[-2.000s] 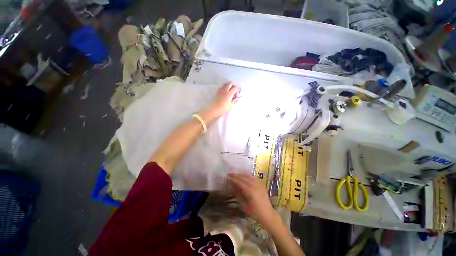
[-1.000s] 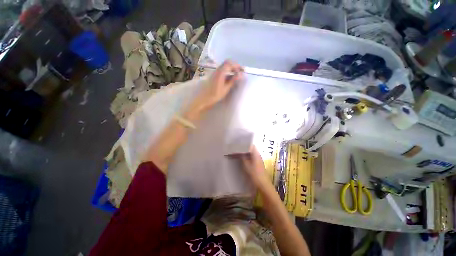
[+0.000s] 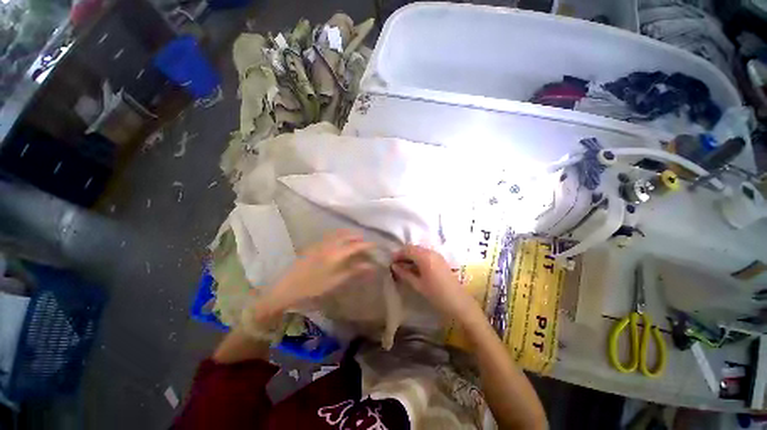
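The pale beige cut panel [image 3: 336,155] lies folded and rumpled on the table left of the needle area, its left part over khaki pieces. My right hand [image 3: 420,273] pinches the cloth near its middle, with a narrow pale strip [image 3: 392,312] hanging below the fingers. My left hand [image 3: 330,267] is over the cloth just left of my right hand, slightly blurred; whether its fingers grip the cloth is unclear. The sewing machine [image 3: 681,231] stands right of the cloth, its needle area washed out by the lamp.
Yellow-handled scissors [image 3: 637,340] lie right of the yellow-taped bed [image 3: 535,315]. A white bin [image 3: 505,50] with dark scraps stands behind. Khaki bundles [image 3: 294,80] are at upper left. A blue crate [image 3: 307,346] is under the cloth. A control panel is not visible.
The panel has gone from spread flat to folded and rumpled. My left hand has come down from the panel's far edge to beside my right hand. The view has shifted, moving the machine rightward.
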